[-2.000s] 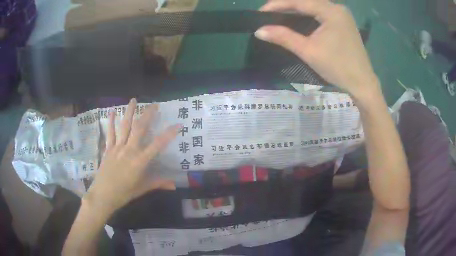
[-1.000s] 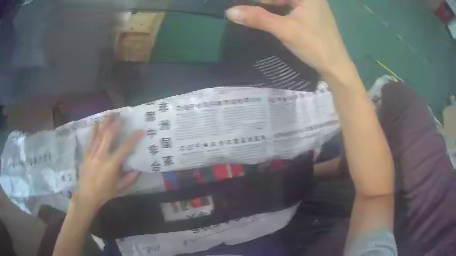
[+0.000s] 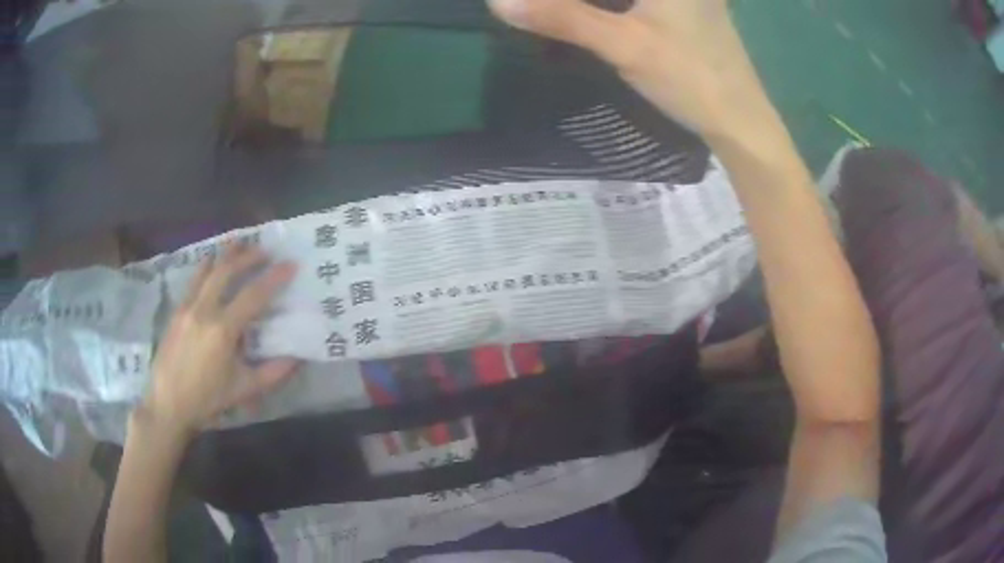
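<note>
My right hand (image 3: 661, 44), cut off by the top edge, holds up a dark see-through panel (image 3: 550, 99) with its fingers at the panel's upper edge. The panel's rectangular window shows green floor and a brown piece behind it. My left hand (image 3: 220, 341) lies with fingers spread on a newspaper sheet (image 3: 484, 264) printed with black characters. Below the sheet lies another black panel (image 3: 573, 412), its window showing coloured newsprint. More newspaper (image 3: 528, 497) shows under that panel.
A purple-clothed knee (image 3: 925, 286) is at the right. Green floor (image 3: 815, 77) with a dashed line lies beyond, at the upper right. Brown board (image 3: 299, 83) shows through the raised panel's window. Dim shapes at the upper left are blurred.
Since two seconds ago, the raised panel and my right hand have shifted left and up in the view. My left hand stays on the newspaper, which also appears further left.
</note>
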